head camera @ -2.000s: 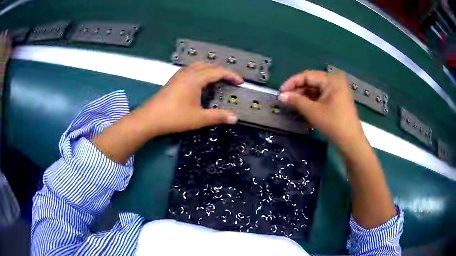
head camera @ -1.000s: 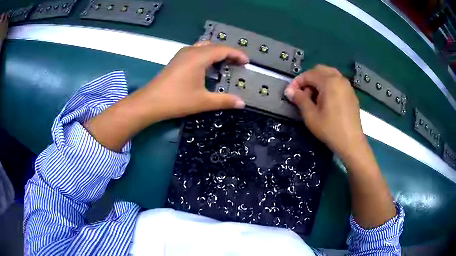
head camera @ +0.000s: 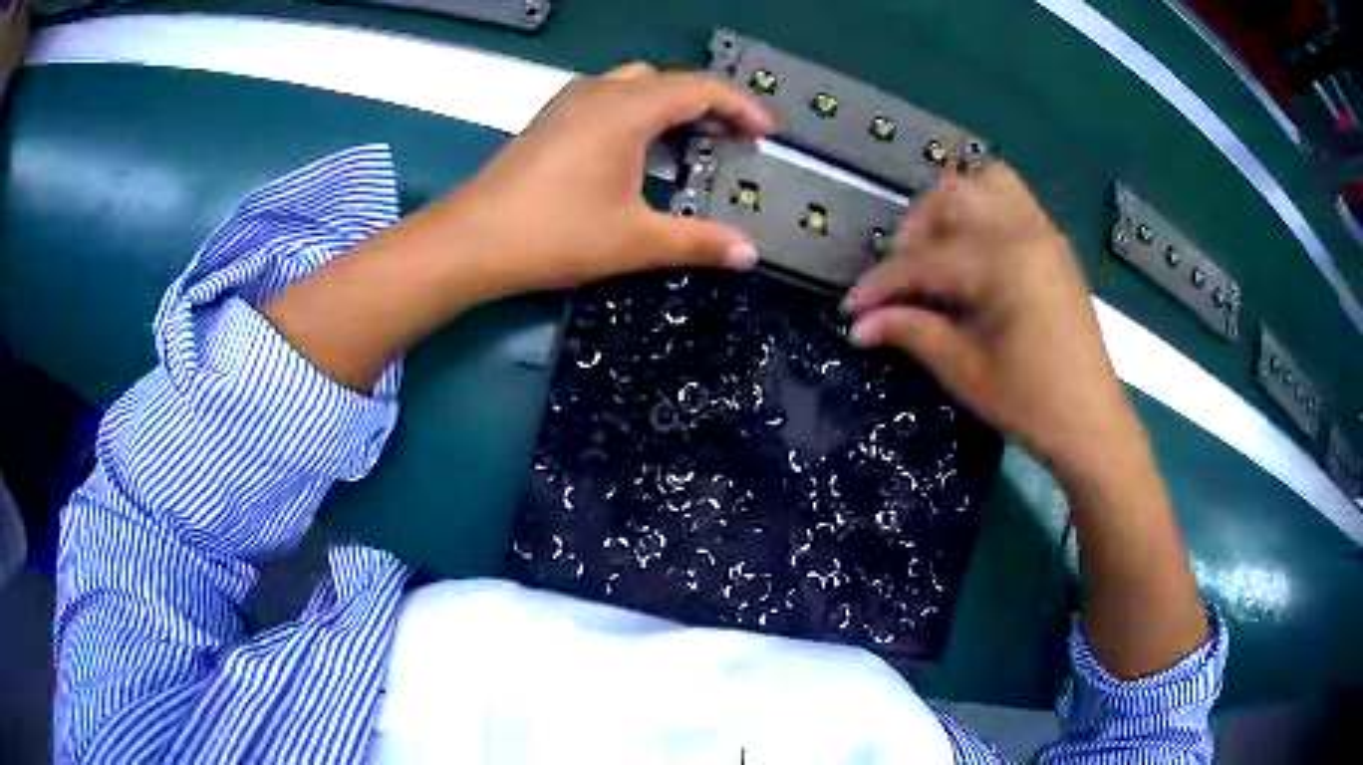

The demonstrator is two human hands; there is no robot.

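Observation:
A grey fixture plate lies at the far edge of the black parts tray. Three of its round positions show, with brass-coloured centres. My left hand grips its left end between thumb and fingers. My right hand is over the plate's right end and the tray's far right corner, thumb and fingertips close together; I cannot tell whether they hold a part. It hides the plate's right end. Many small black rings lie scattered in the tray, seen mostly as white curved glints.
Another fixture lies just beyond, on the green surface past the white strip. More fixtures lie at the right and far right, and one is cut off at the top left. A person's hand edge shows top left.
The fixtures, held plate and tray have shifted up and right in view. My right hand has moved from the third position back towards the tray's far edge. My left hand keeps its grip.

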